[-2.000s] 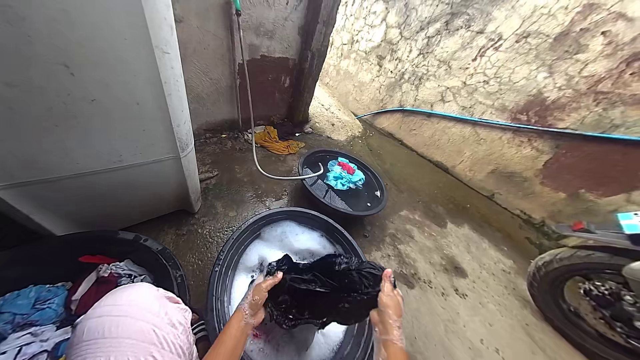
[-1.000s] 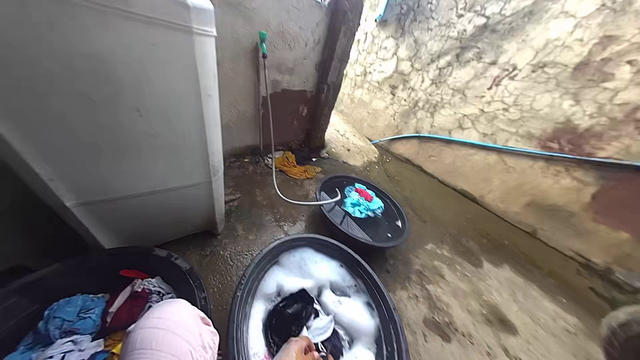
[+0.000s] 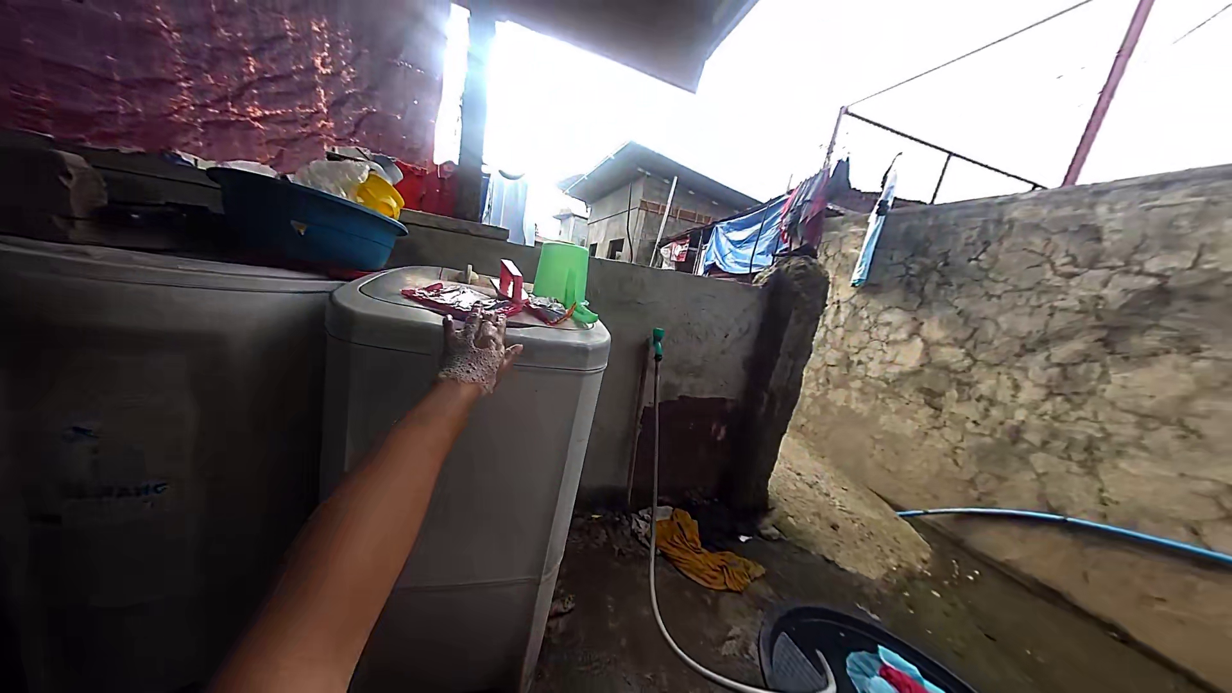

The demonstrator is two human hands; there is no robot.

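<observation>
My left hand [image 3: 476,354], covered in soap suds, reaches to the top of a large grey container [image 3: 462,433]. Its fingers are spread just in front of a red and silver plastic packet [image 3: 460,296]; whether they touch it I cannot tell. Beyond the fingertips stands a red plastic object [image 3: 511,280], perhaps a brush handle. A green plastic pitcher [image 3: 560,273] stands near the right edge of that top. My right hand is out of view.
A blue basin [image 3: 303,223] of bags stands behind left. On the ground lie a yellow-brown cloth [image 3: 707,553] and a pale hose [image 3: 657,577] that runs into a black tub [image 3: 782,630] with light blue and red cloth. A cracked wall [image 3: 1011,385] rises at right.
The view has swung up and left, away from the sudsy tub. Two seconds ago both hands held a black cloth over it; now my left hand is out at the container's top without it.
</observation>
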